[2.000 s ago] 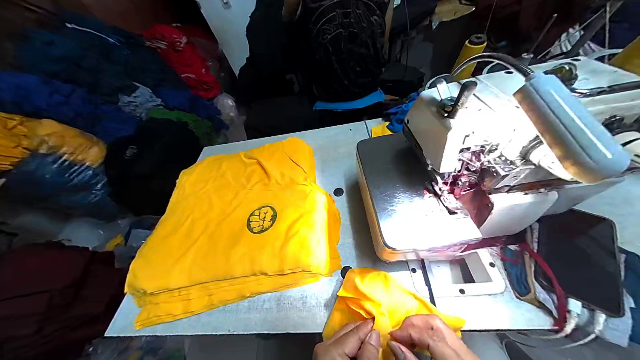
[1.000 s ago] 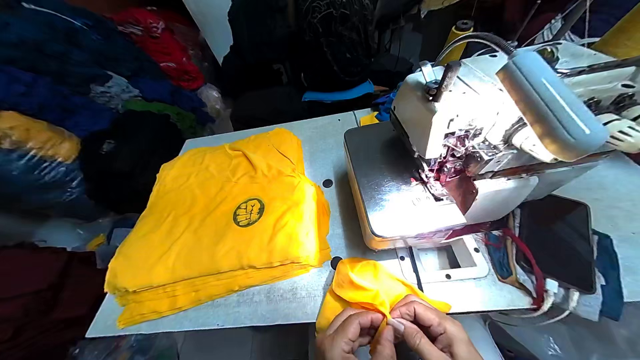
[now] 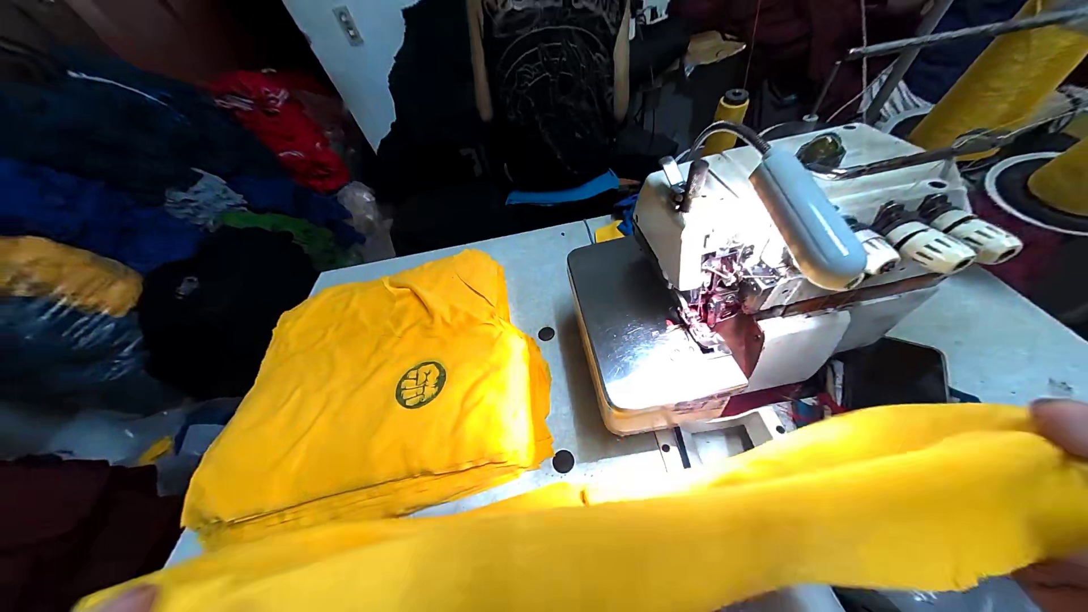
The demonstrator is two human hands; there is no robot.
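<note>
A yellow fabric piece [image 3: 544,552] is stretched across the bottom of the view between my two hands. At the lower left corner only a fingertip of my left hand [image 3: 132,597] shows, gripping one end. My right hand [image 3: 1062,433], partly cut off at the right edge, grips the other end. Behind the fabric lies a stack of yellow garment pieces [image 3: 357,382] with a dark round fist print on top. To the stack's right stands a white overlock sewing machine [image 3: 790,221], its lamp lit over the needle area.
A dark phone [image 3: 892,374] lies beside the machine on the white table [image 3: 544,263]. Heaped clothes [image 3: 110,195] fill the left side. Yellow thread cones [image 3: 994,76] stand at the upper right. A person in dark clothing [image 3: 552,93] is across the table.
My hands have moved from close together at the table's front edge to far apart. The yellow fabric, bunched between them before, is now spread out wide.
</note>
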